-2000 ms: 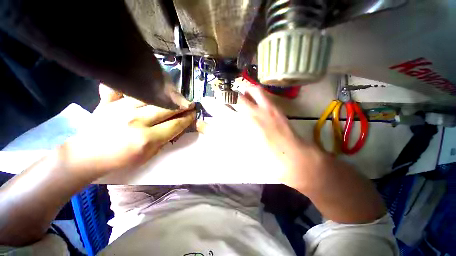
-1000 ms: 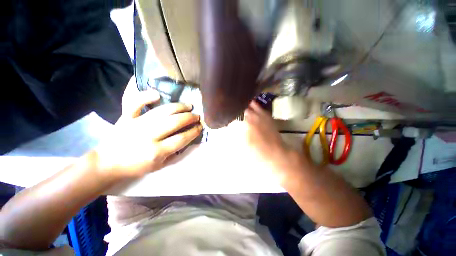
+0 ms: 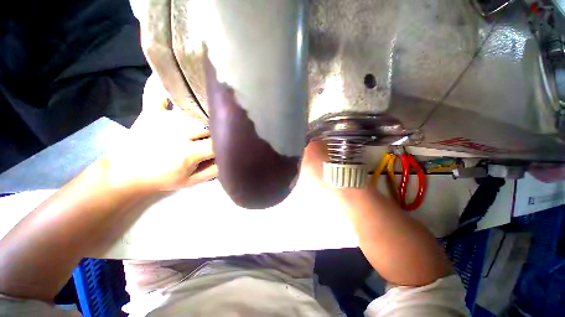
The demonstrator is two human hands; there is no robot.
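The sewing machine head [image 3: 353, 68] fills the upper middle. Its curved grey guard with a worn dark brown tip [image 3: 257, 161] hides the needle area. My left hand [image 3: 167, 148] lies flat on the glaring white work surface, left of the guard, fingertips hidden behind it. My right hand [image 3: 316, 158] is right of the guard, mostly hidden by the machine and the cream tension knob [image 3: 345, 175]. Light grey-blue fabric [image 3: 68, 155] lies at the left under my left forearm. Whether either hand grips cloth is hidden.
Black fabric [image 3: 68, 68] is heaped at the upper left. Scissors with yellow and red handles [image 3: 413, 182] lie right of the knob. A dark strip [image 3: 480, 201] hangs over the table's right edge. Blue plastic crates [image 3: 102, 288] show below the table on both sides.
The view has shifted, so the guard looms larger and the machine head covers more. The tension knob appears lower and smaller than in the oldest frame. My fingers are now more hidden.
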